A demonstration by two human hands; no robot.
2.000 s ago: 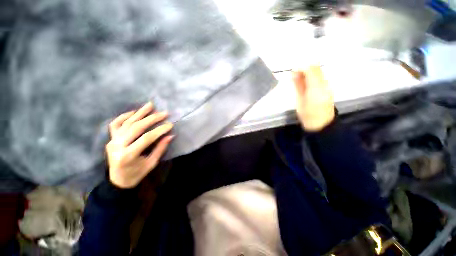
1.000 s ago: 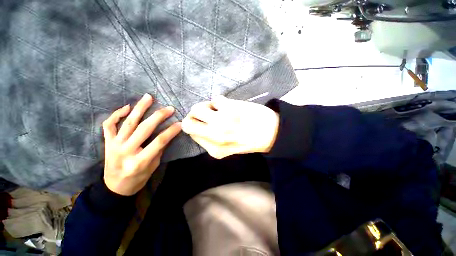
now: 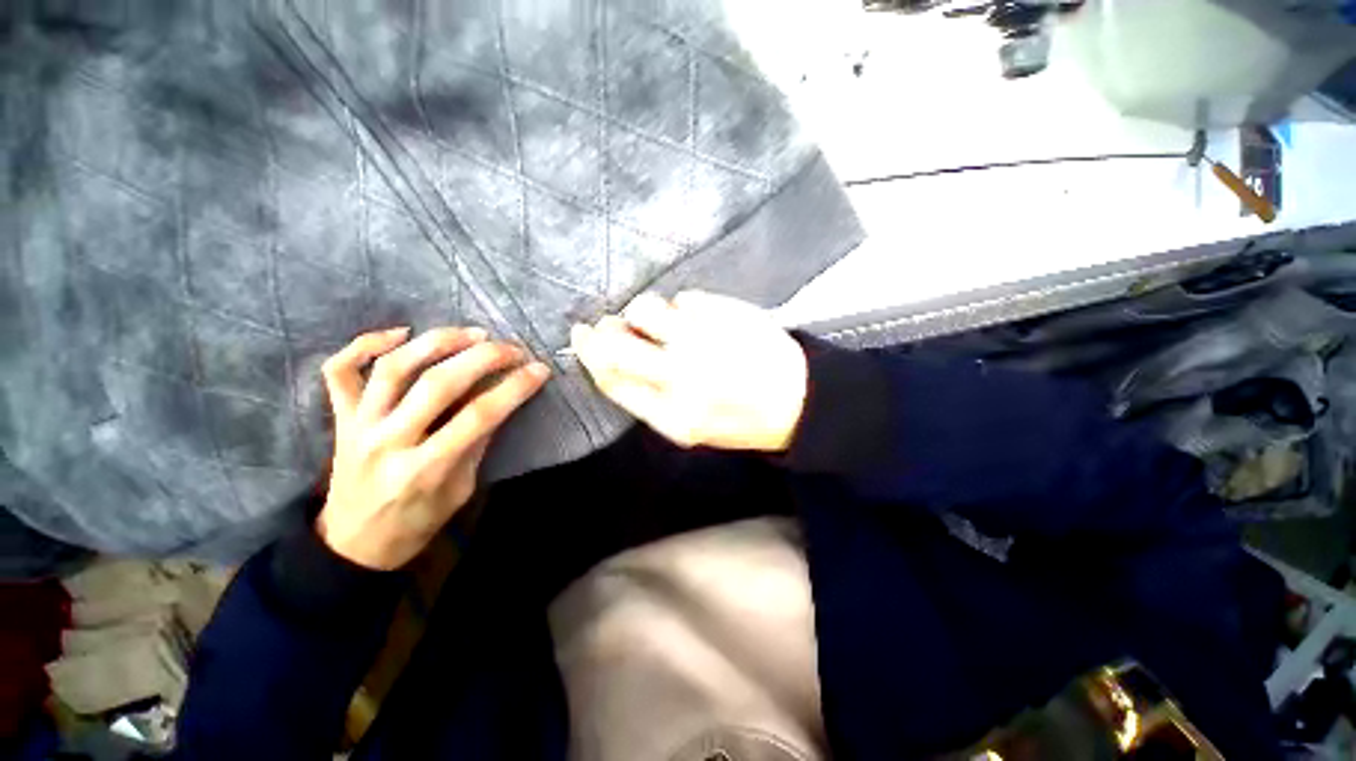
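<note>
The grey quilted jacket (image 3: 223,253) lies spread at the left, its dark zip line (image 3: 402,171) running diagonally down to the ribbed hem (image 3: 773,245). My left hand (image 3: 424,439) rests on the jacket left of the zip's lower end, fingers spread, fingertips near the zip. My right hand (image 3: 692,369) is right of the zip at the hem, fingers pinched. A small pale tip (image 3: 565,353) shows at its fingertips, by the zip; the rest of this thin tool is hidden in the hand.
The sewing machine head (image 3: 1212,60) is at the upper right of the white table (image 3: 967,223). An orange-handled tool (image 3: 1243,193) lies on the table's right. Dark grey garments (image 3: 1234,364) hang below the right edge. Beige bundles (image 3: 127,639) are at the lower left.
My right hand came from the table onto the jacket hem beside the zip, then shifted slightly left. My left hand has stayed on the jacket. The view has shifted slightly.
</note>
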